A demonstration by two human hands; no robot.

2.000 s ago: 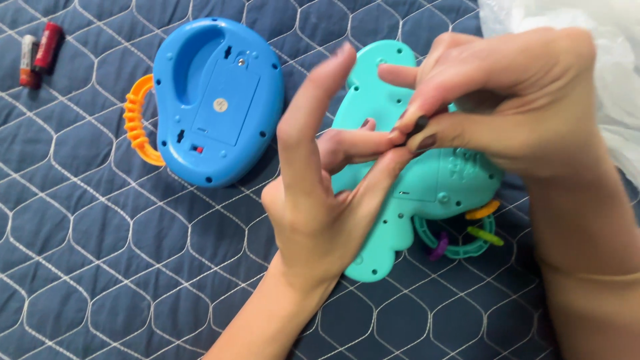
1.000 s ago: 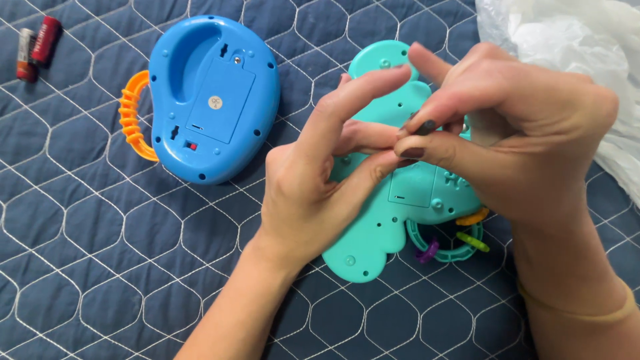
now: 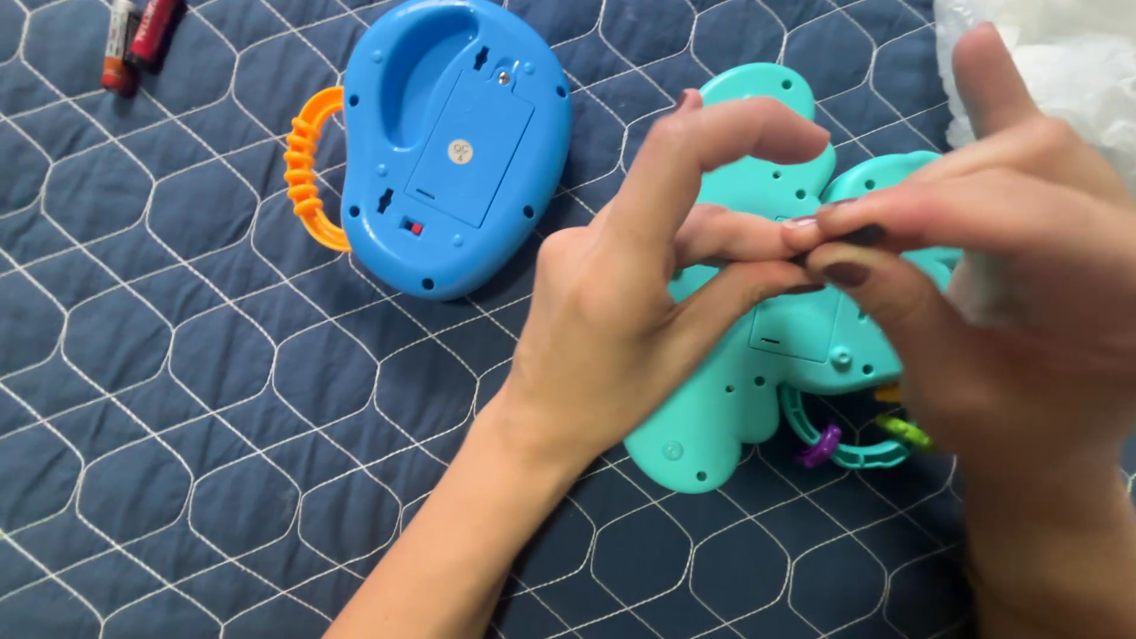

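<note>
Above a teal plastic toy (image 3: pixel 701 426), my left hand (image 3: pixel 621 302) and my right hand (image 3: pixel 985 266) meet at their fingertips. Between them they pinch a small dark object (image 3: pixel 863 235), mostly covered by the fingers; what it is I cannot tell. The toy lies back side up, with a battery cover (image 3: pixel 794 328) partly hidden under my hands and a ring with coloured beads (image 3: pixel 859 457) at its lower edge. To the left lies a blue plastic toy (image 3: pixel 532 133), also back up, with a closed battery cover (image 3: pixel 470 146), a red switch and an orange ridged handle (image 3: pixel 302 169).
Two batteries, one red (image 3: pixel 157 31) and one silver and orange (image 3: pixel 118 53), lie at the upper left. A crumpled translucent plastic bag (image 3: pixel 1078 80) is at the upper right. Everything rests on a dark blue quilted cover (image 3: pixel 222 426) with white stitching.
Both hands stay joined at the fingertips over the teal toy. My left index finger, raised upward two seconds ago, is now bent over to the right.
</note>
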